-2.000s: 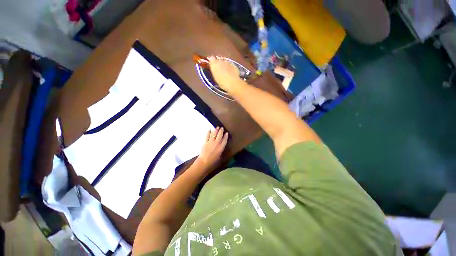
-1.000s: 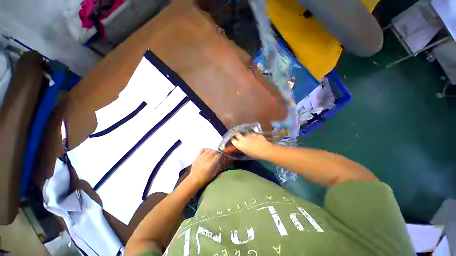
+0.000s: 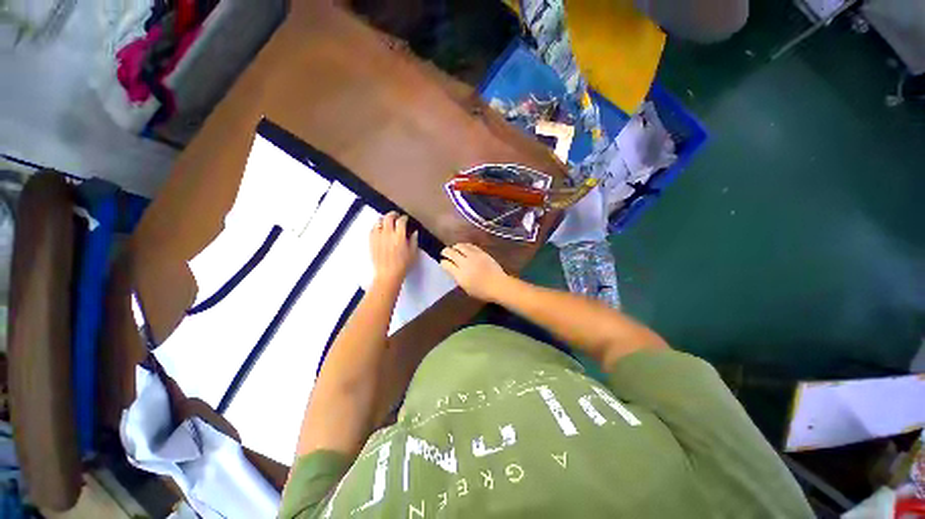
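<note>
A white garment panel (image 3: 254, 294) with dark strips lies flat on the brown pressing table (image 3: 350, 76). A black band (image 3: 325, 162) runs along its upper right edge. My left hand (image 3: 394, 243) is on the panel beside the band, fingertips at the band. My right hand (image 3: 472, 269) is at the band's lower right end, fingertips on it. Whether the fingers pinch the cloth cannot be told. The steam iron (image 3: 502, 195), with an orange-brown handle, stands on the table to the right of the panel, untouched.
The iron's wrapped hose (image 3: 591, 122) hangs at the right. A blue crate (image 3: 690, 127) with scraps stands beyond the table's right edge. Crumpled pale pieces (image 3: 198, 451) lie at the lower left. A long brown padded form (image 3: 46, 335) is at the far left.
The iron has moved from near the panel's lower right corner up and right, and my right hand has let go of it. My right hand is now on the black band; my left hand has moved up along it.
</note>
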